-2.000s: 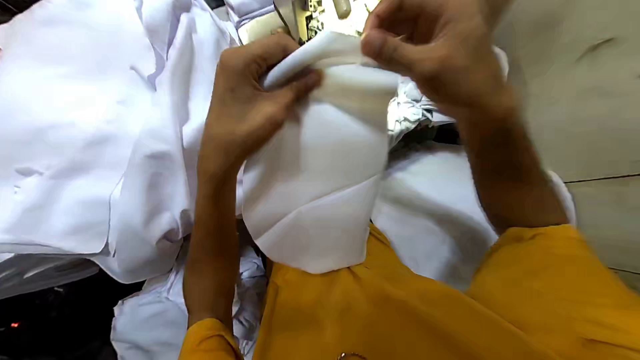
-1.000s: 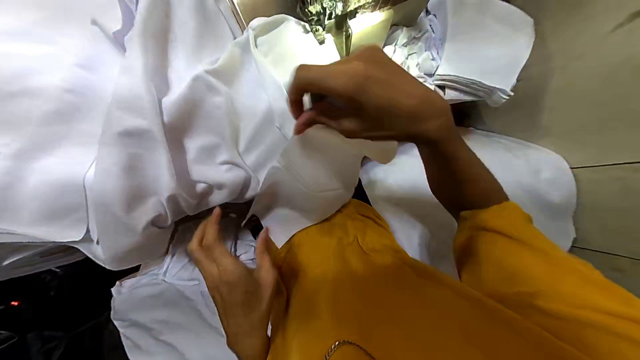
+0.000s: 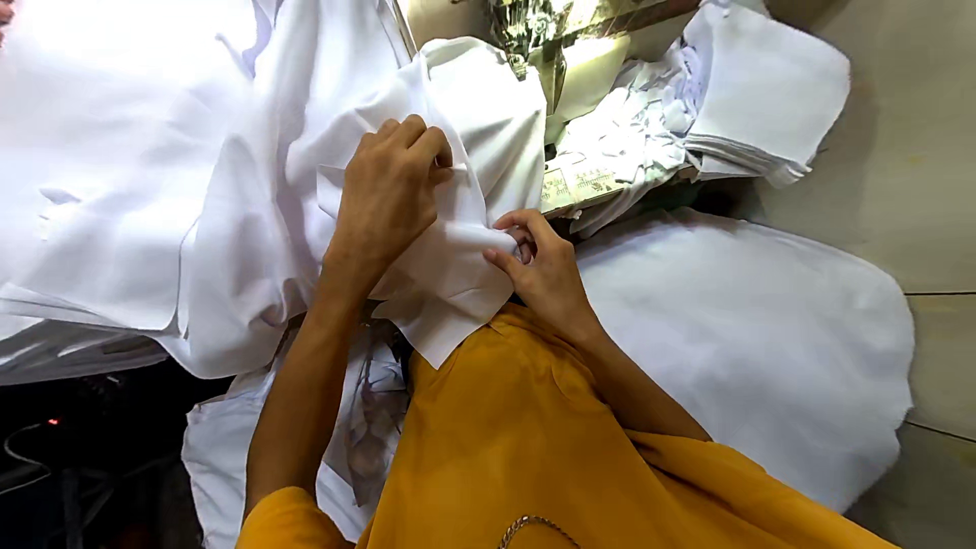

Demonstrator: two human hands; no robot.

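A small white fabric piece (image 3: 457, 282) lies over my lap, its pointed lower corner hanging on the mustard garment. My left hand (image 3: 396, 183) pinches its upper part, back of the hand up, fingertips partly hidden. My right hand (image 3: 537, 267) grips the piece's right edge between thumb and fingers. Just beyond both hands, a larger white cloth (image 3: 499, 114) is draped in folds at the sewing machine (image 3: 534, 38), whose needle area is brightly lit.
Large white fabric panels (image 3: 99, 152) cover the left side. Right of the machine are crumpled white scraps (image 3: 633, 130) and a stack of white cut pieces (image 3: 770, 91). Another white cloth (image 3: 747, 335) spreads at the right, beside the tiled floor (image 3: 938, 351). More white fabric (image 3: 221, 457) hangs lower left.
The small piece, held up by both hands two seconds ago, now lies low over my lap. Since one second ago, my left hand has moved up onto it and my right hand has moved down to its edge.
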